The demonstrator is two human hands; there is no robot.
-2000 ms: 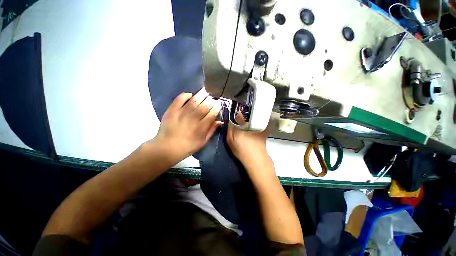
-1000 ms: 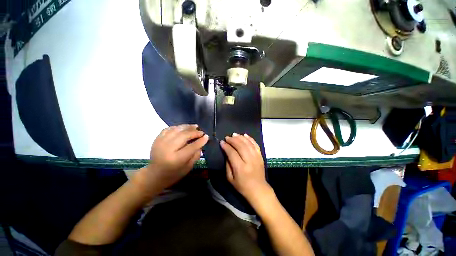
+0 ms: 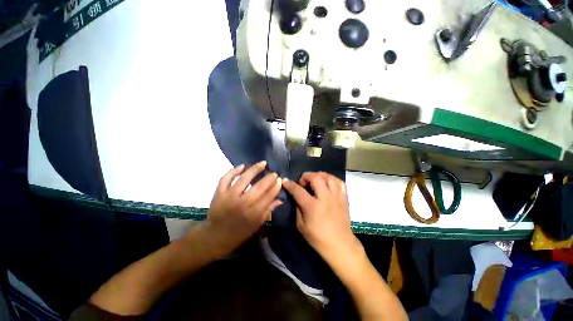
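A dark rounded fabric piece (image 3: 235, 113) lies on the white top, partly hidden under the sewing machine head (image 3: 377, 69). A darker garment panel (image 3: 317, 164) lies to its right and runs over the table's front edge. My left hand (image 3: 246, 197) presses on the cloth with fingers spread, just in front of the machine. My right hand (image 3: 321, 204) lies on the dark panel beside it. The fingertips of both hands nearly meet at the seam between the two cloths. The needle is hidden behind the pale guard (image 3: 300, 116).
A half-moon dark cut piece (image 3: 70, 133) lies at left on the white tabletop (image 3: 154, 94). Scissors (image 3: 422, 199) with orange-yellow and dark green handles lie right of the cloth. A blue bin (image 3: 512, 294) stands below at the right.
Since one second ago, the view has shifted so more of the machine head shows. My left hand has gone from pinching the cloth edge to lying flatter on it. My right hand stays on the panel.
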